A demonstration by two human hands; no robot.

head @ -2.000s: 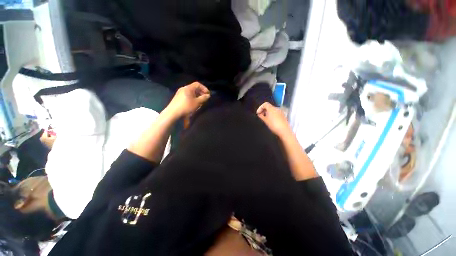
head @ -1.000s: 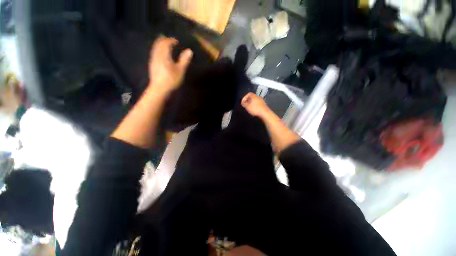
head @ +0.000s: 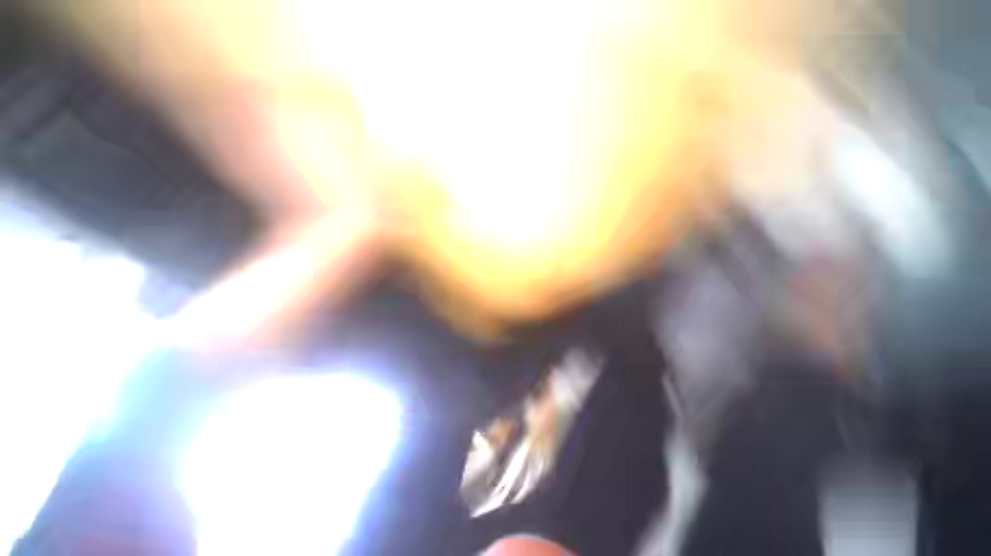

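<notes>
The head view is heavily blurred. A large, glaring yellow-orange shape [head: 489, 293] fills the top middle, very near the camera; its look fits wood, but I cannot tell for sure. A blurred bare forearm, seemingly my left [head: 272, 282], reaches up from the left to its edge. My left hand is lost in glare and blur there. A pinkish smear [head: 777, 163] at the shape's right side may be my right hand, but its fingers and grip cannot be made out. My black top shows below.
Overexposed white areas lie at the left edge [head: 65, 358] and lower left [head: 293, 456]. A dark blurred area [head: 120, 152] is at the upper left. A patterned light-and-brown patch [head: 527, 440] shows at the lower middle. Grey and white blurs fill the right.
The view has swung sharply and blurred. The yellow-orange shape now fills the top, much larger than the wooden surface seen earlier. My hands are no longer clearly visible.
</notes>
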